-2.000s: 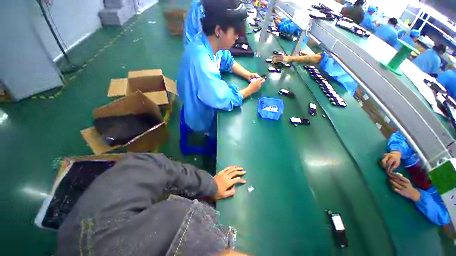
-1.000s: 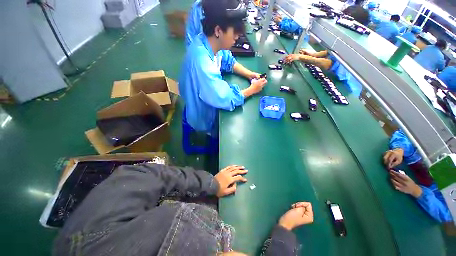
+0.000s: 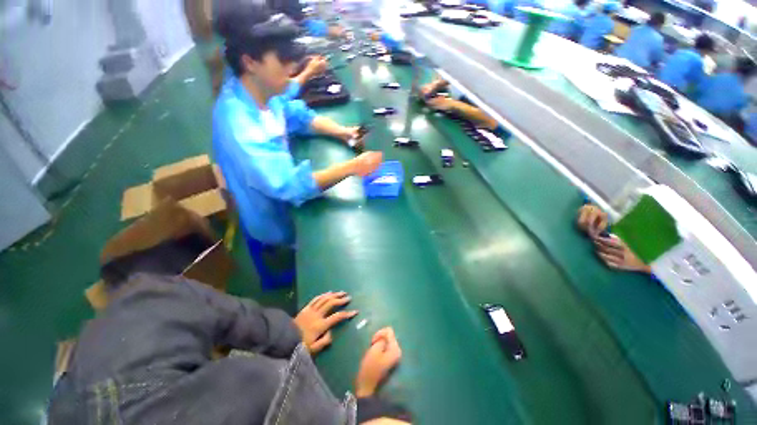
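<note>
My left hand (image 3: 322, 322) rests on the green bench near its edge, palm down, fingers spread, holding nothing. My right hand (image 3: 378, 361) is just to the right of it, low over the bench, with its fingers curled closed and nothing visible in them. A small whitish scrap (image 3: 361, 324) lies between the two hands, close to the left fingertips. A black part-built phone (image 3: 504, 331) with a white patch lies farther right on the green surface, touched by neither hand.
A neighbour (image 3: 270, 141) in a blue smock sits ahead on the left, one hand at a blue bin (image 3: 384, 180). Another phone (image 3: 427, 180) lies beside the bin. Open cartons (image 3: 187, 187) stand on the floor at left. A person's hands (image 3: 610, 241) are across the line.
The view has turned to the right. My right hand came into view and has moved left, nearer my left hand and the scrap. The neighbour's hand has moved to the blue bin.
</note>
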